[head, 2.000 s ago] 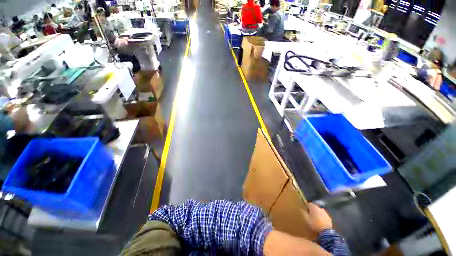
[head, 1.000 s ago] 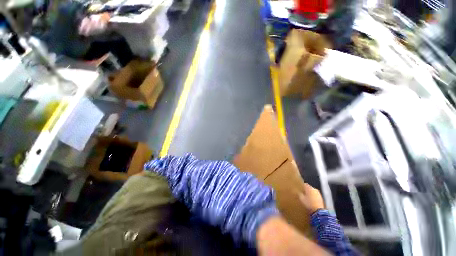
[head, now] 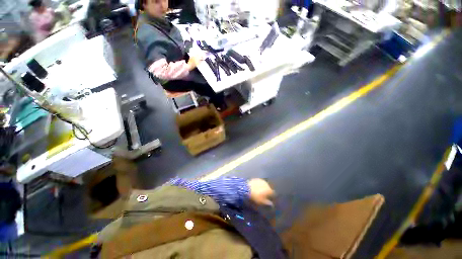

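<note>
The brown flat cardboard carton [head: 337, 225] is at the lower right, tilted over the grey floor, its lower part cut off by the picture's bottom edge. My left hand [head: 262, 192], in a blue striped sleeve, is in front of my body to the left of the carton. It is blurred, and its fingers are too unclear to tell whether they are apart or closed. A visible gap separates it from the carton's visible part. My right hand is not in view.
A person [head: 164, 48] sits at a white table [head: 238, 76] with dark pieces on it. An open brown box [head: 202, 132] stands on the floor beside the chair. Another box [head: 109, 187] is at lower left, near a white machine table [head: 76, 146]. Yellow lines [head: 304, 124] edge the aisle.
The view has swung left towards the seated person. The carton now shows lower and further right. My left hand has come into view away from it; my right hand has left the picture.
</note>
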